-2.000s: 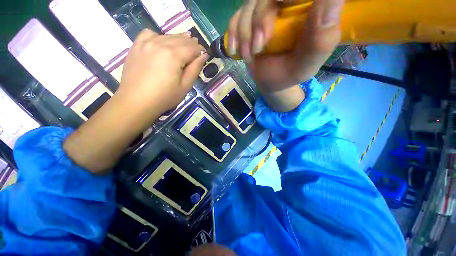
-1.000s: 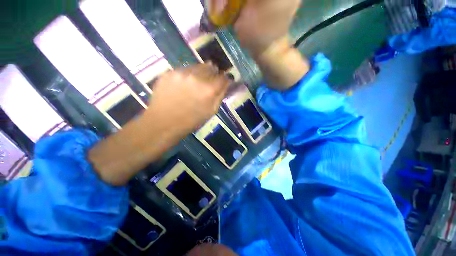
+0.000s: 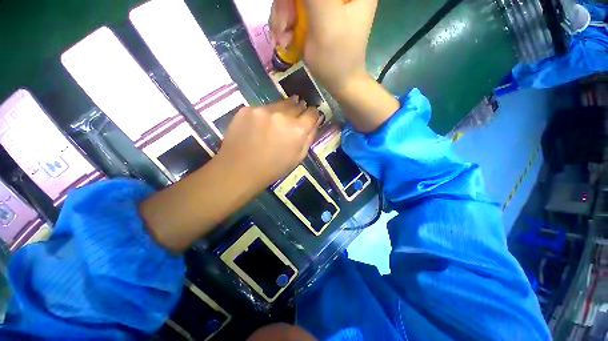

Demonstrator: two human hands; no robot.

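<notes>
My right hand (image 3: 333,43) grips the yellow-orange electric screwdriver (image 3: 294,41), mostly hidden by the hand. Its dark nose points down at the upper end of a phone unit (image 3: 300,86) with a cream frame, in the clear blister tray (image 3: 277,212). My left hand (image 3: 270,140) rests with its fingertips at the lower end of that same unit. Whether the fingers pinch anything cannot be seen. The bit tip and any screw are too small to tell. Flip covers (image 3: 110,80) extend up from the far row of units.
More cream-framed units (image 3: 259,263) lie in the near row. A black cord (image 3: 417,43) crosses the green mat (image 3: 443,73). Stacked clear trays (image 3: 530,30) stand at the upper right, beside another person's blue sleeve (image 3: 560,76). Blue floor with yellow-black tape lies at right.
The screwdriver has swung from pointing left at the upper right to pointing down over the unit. My left hand has shifted right and down in the picture with the tray. The whole view has also shifted.
</notes>
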